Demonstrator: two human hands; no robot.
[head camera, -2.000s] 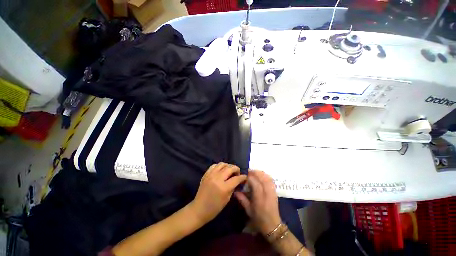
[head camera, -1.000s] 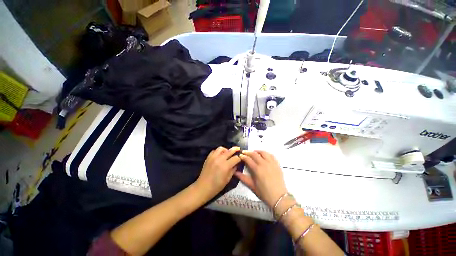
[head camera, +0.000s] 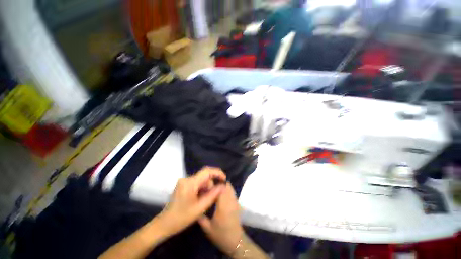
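Note:
The picture is blurred. A black garment (head camera: 210, 129) lies on the left part of the white machine table (head camera: 283, 205) and reaches to the needle area of the white sewing machine (head camera: 389, 129). My left hand (head camera: 189, 197) and my right hand (head camera: 225, 217) are close together at the table's front edge, left of the needle. Their fingertips pinch a small dark bit of the garment between them. Red-handled snips (head camera: 323, 156) lie under the machine arm. The needle and foot are too blurred to make out.
Black and white striped bands (head camera: 134, 157) lie at the table's left end. More black fabric (head camera: 76, 217) hangs at the lower left. A pale blue tub (head camera: 263, 78) stands behind the table. Yellow (head camera: 25, 106) and red (head camera: 45, 139) crates are at the far left.
My view has shifted, so the machine and table sit lower and further right. Both hands have come away from the needle area, left and toward me, still pinching dark fabric.

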